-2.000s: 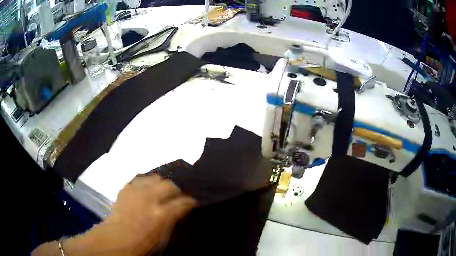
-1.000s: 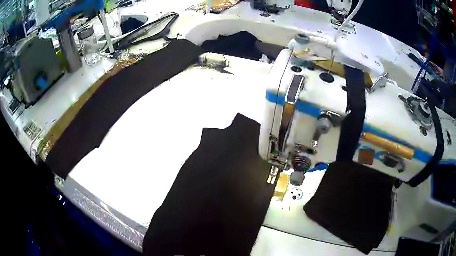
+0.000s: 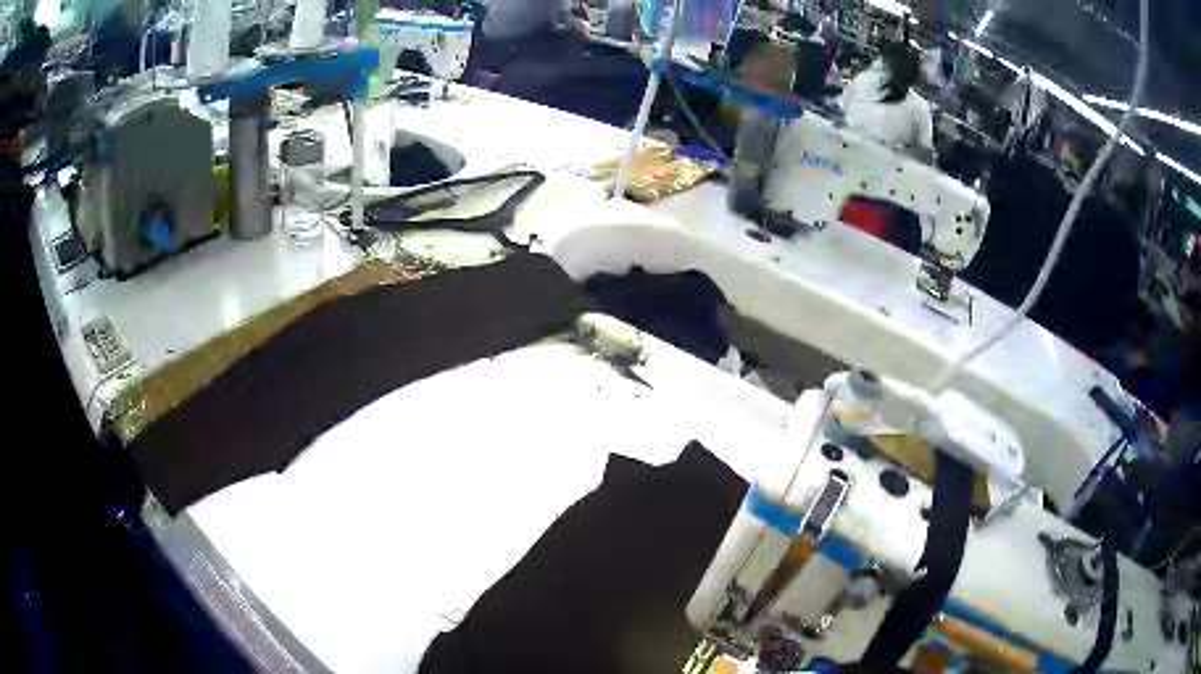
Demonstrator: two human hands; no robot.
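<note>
A dark cut panel (image 3: 593, 586) with a notched upper edge lies on the white table at the lower middle, its right side against the needle end of the sewing machine (image 3: 843, 527). Its lower part is cut off by the picture's bottom edge. The needle area is mostly at or below the bottom edge, so the presser foot is hard to see. A long dark curved panel (image 3: 356, 362) lies at left over brown covering. Neither of my hands is in the picture.
Crumpled dark cloth (image 3: 665, 306) lies in the trough behind the table. A thread stand with blue top (image 3: 296, 73) and a grey motor-like unit (image 3: 152, 178) stand at upper left. Another white machine (image 3: 876, 184) stands behind. A person in white (image 3: 889, 108) is in the background.
My left hand, on the panel two seconds ago, is out of view. The view has tilted up, so the machine sits lower and the small squarish patch at right no longer shows.
</note>
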